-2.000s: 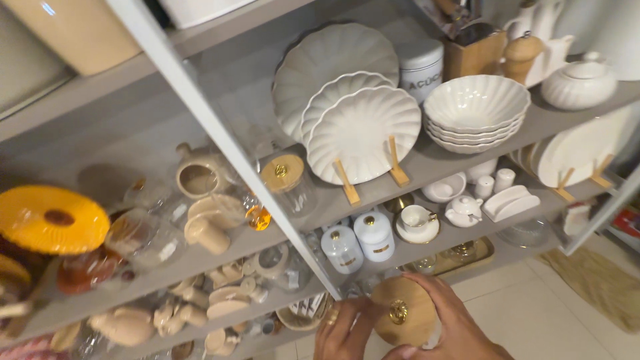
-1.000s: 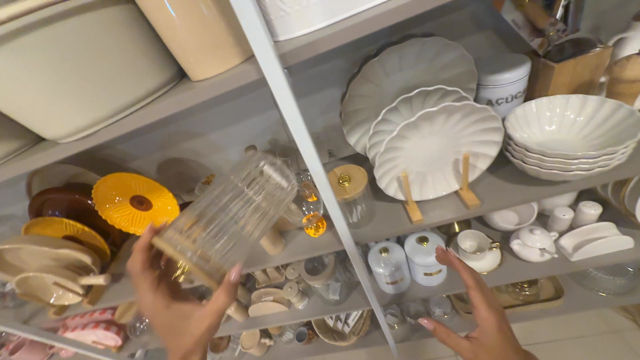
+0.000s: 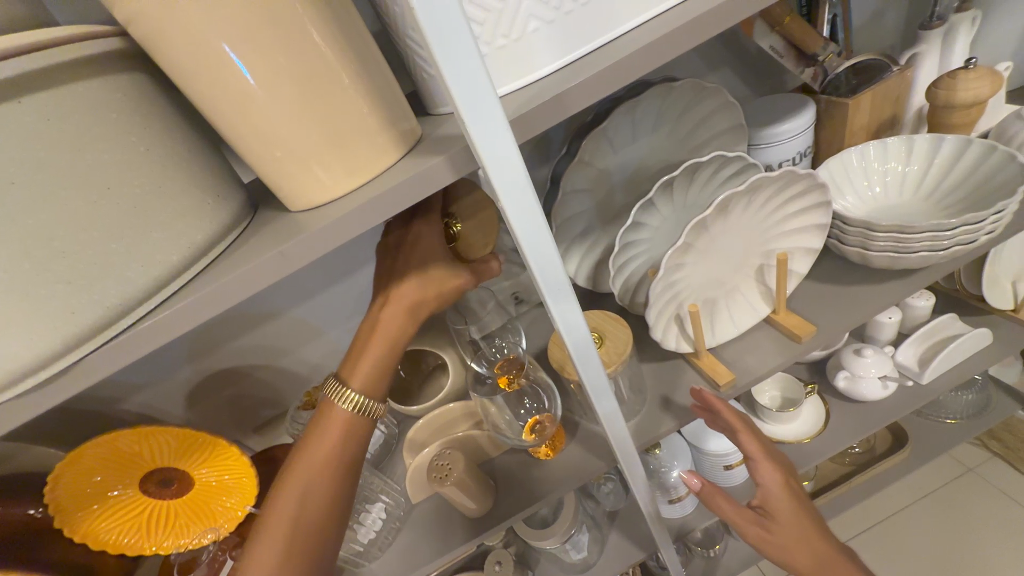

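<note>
My left hand (image 3: 428,260) is stretched deep into the shelf, left of the metal upright, and grips a jar by its round wooden lid (image 3: 472,220) with a gold knob; the glass body is mostly hidden. Below it stand glass pieces with amber balls (image 3: 512,392) and a beige ceramic pot (image 3: 424,376). A second glass jar with a wooden lid (image 3: 606,344) stands just behind the upright. My right hand (image 3: 748,480) is empty with thumb and fingers apart, in front of two white lidded jars (image 3: 714,452).
The pale metal upright (image 3: 536,240) crosses the view diagonally. Scalloped plates (image 3: 740,264) lean on wooden stands, beside stacked white bowls (image 3: 920,192). An orange flower-shaped dish (image 3: 152,488) is at lower left. A tall cream vase (image 3: 272,96) stands on the shelf above.
One second ago my left hand held the glass jar out in front of the shelf; now it is in under the upper shelf. Two seconds ago both hands were at a wooden lid, lower down.
</note>
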